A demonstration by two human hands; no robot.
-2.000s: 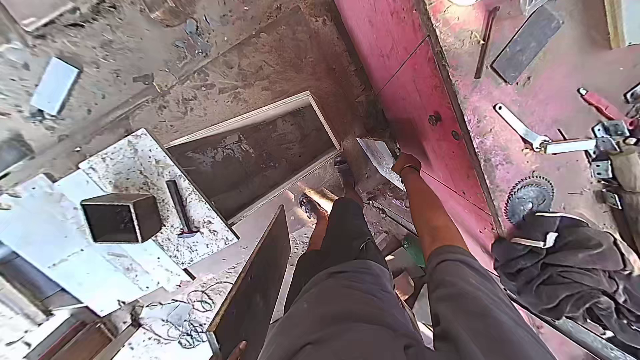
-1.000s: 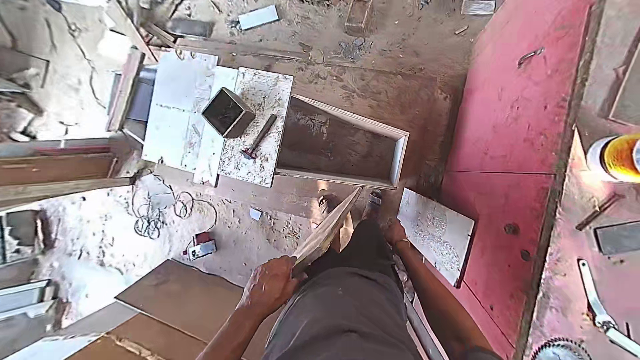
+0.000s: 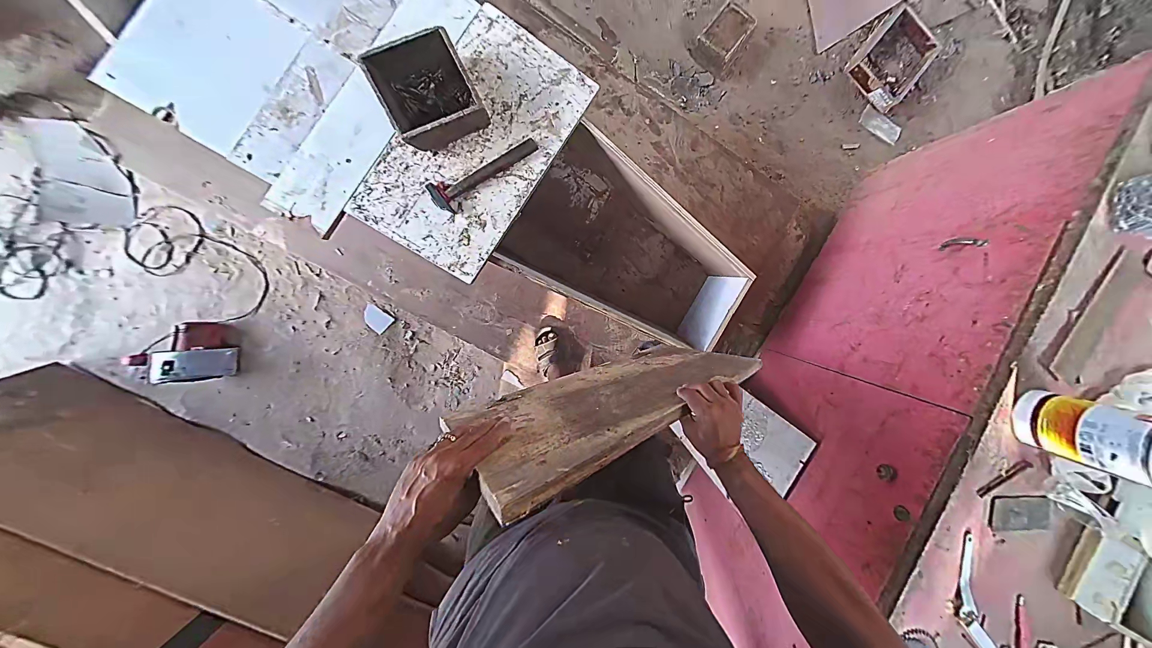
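Observation:
A thick wooden plank lies across the front of my body, held between both hands. My left hand grips its left end, a ring on one finger. My right hand holds its near edge toward the right end. Beyond the plank, on the ground, is a rectangular wooden frame with pale edges. A white board covers the frame's left part and carries a hammer and an open square box with small dark bits in it.
A pink cabinet stands at right, beside a bench with a bottle and a wrench-like tool. Brown sheets lie at lower left. A red and silver power tool with a looped cable rests on the sandy ground. A speckled board leans near my right forearm.
My right hand was at the speckled board against the cabinet and is now on the plank. The plank, upright at my left hand before, now lies across in front of me.

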